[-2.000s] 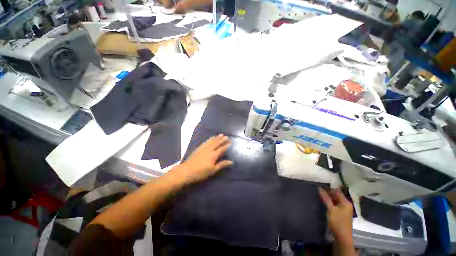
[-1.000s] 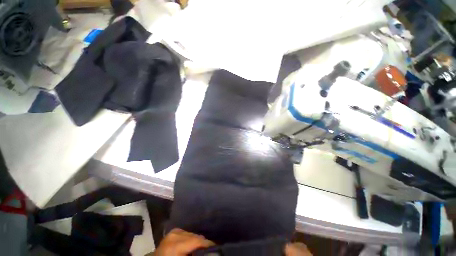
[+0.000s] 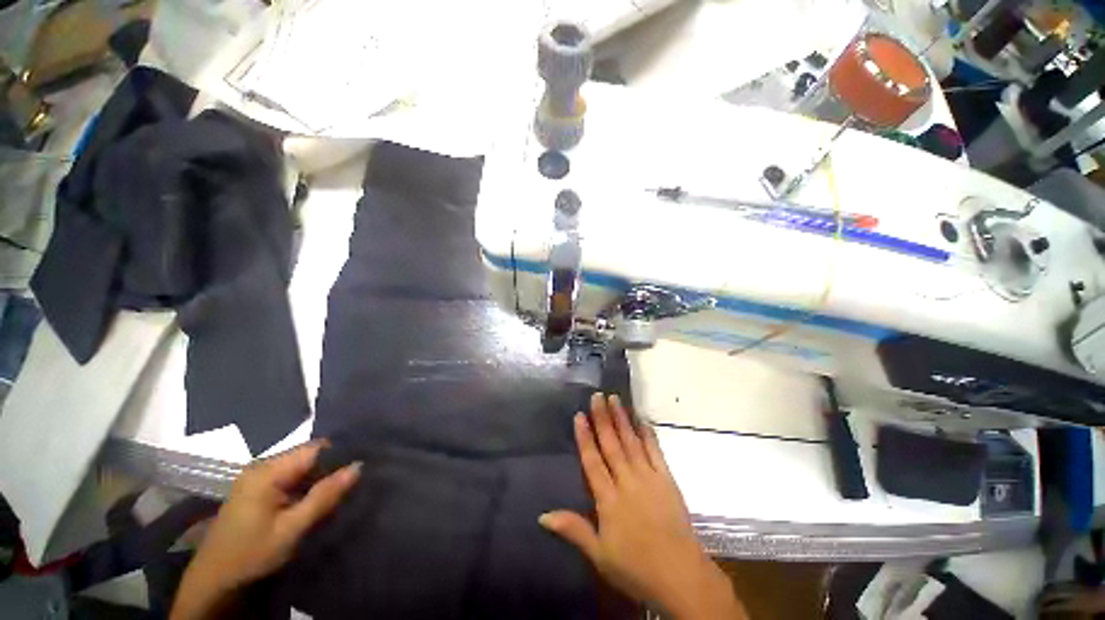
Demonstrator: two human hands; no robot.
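A long dark garment panel (image 3: 424, 412) lies under the white sewing machine head (image 3: 727, 182) and hangs over the table's front edge. Its right edge is by the metal presser foot (image 3: 587, 361). My left hand (image 3: 269, 515) is at the panel's left edge, with thumb and fingers pinching the cloth. My right hand (image 3: 624, 497) lies flat on the panel just in front of the presser foot, with its fingers pointing to the needle area and its thumb apart.
A crumpled dark cloth heap (image 3: 182, 230) lies left of the panel, partly over a white sheet (image 3: 85, 424). Pens (image 3: 848, 233) and an orange-red thread spool (image 3: 880, 80) are on or behind the machine. A narrow black item (image 3: 845, 438) and small dark pad (image 3: 931, 465) lie right.
The view has moved closer to the machine. My hands have come up from the panel's lower edge, left to its side and right near the presser foot. The lower edge is no longer held.
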